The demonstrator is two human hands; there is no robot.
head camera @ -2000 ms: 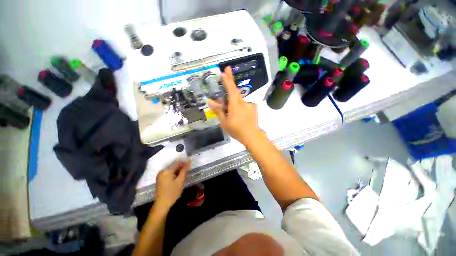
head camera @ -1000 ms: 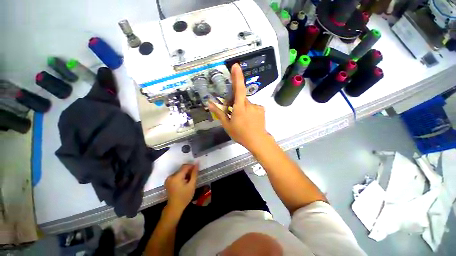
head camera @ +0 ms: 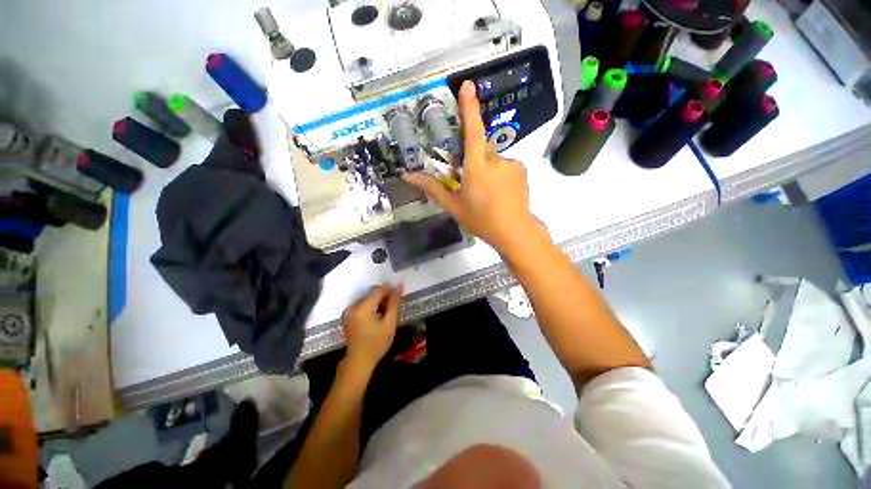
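Note:
The white overlock machine [head camera: 334,91] stands in front of me with its front cover open and shiny metal parts showing. My right hand [head camera: 485,181] is at the control panel [head camera: 516,100], with the index fingertip on its left edge and the thumb apart near the tension dials [head camera: 420,129]. I see nothing held in it. My left hand [head camera: 372,323] rests at the table's front edge, thumb and index fingertips close together; I cannot tell if a fine thread is between them. The dark garment piece [head camera: 239,248] lies heaped left of the machine.
Thread cones [head camera: 669,132] cluster right of the machine. More cones, one blue [head camera: 236,82], lie at the left. A dark rectangle [head camera: 427,243] is set in the table before the machine. White scraps [head camera: 802,353] lie on the floor at the right. An orange patch shows at the left edge.
The view has shifted, so the machine sits higher and further right in the picture. My right index finger stays at the panel's left side. My left hand stays by the table edge.

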